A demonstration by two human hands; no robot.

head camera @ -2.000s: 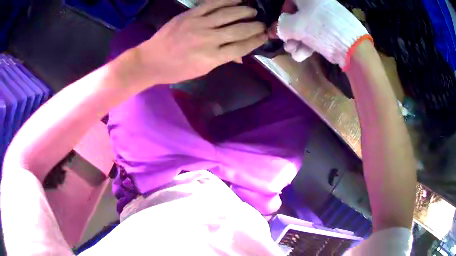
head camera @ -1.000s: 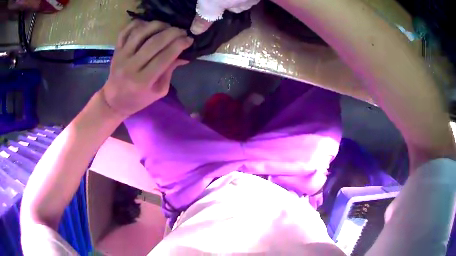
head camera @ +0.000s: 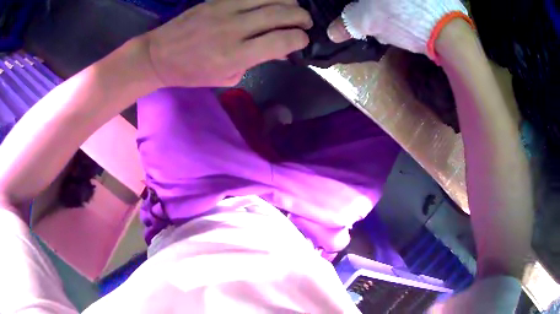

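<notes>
A black cluster (head camera: pixel 331 30) of thin, layered pieces lies at the top middle, over the bench edge, partly cut off by the frame. My left hand (head camera: pixel 230 43) is bare, back up, with its fingertips at the cluster's left side; what they pinch is hidden. My right hand (head camera: pixel 399 24) wears a white knitted glove with an orange cuff. Its bare thumb or fingertip presses on the cluster's right side, and the other fingers are hidden or cut off.
The tan, film-covered bench edge (head camera: pixel 405 116) runs diagonally to the lower right. Dark material lies beyond it. An open cardboard box (head camera: pixel 92 236) with a black cluster inside is at lower left. Ribbed purple crates (head camera: pixel 27 92) stand at left. A pale-rimmed tray (head camera: pixel 393 279) with dark contents is at lower right.
The view turned toward the bench and back between frames, so the bench edge runs diagonally again. Both hands stay at the black cluster throughout.
</notes>
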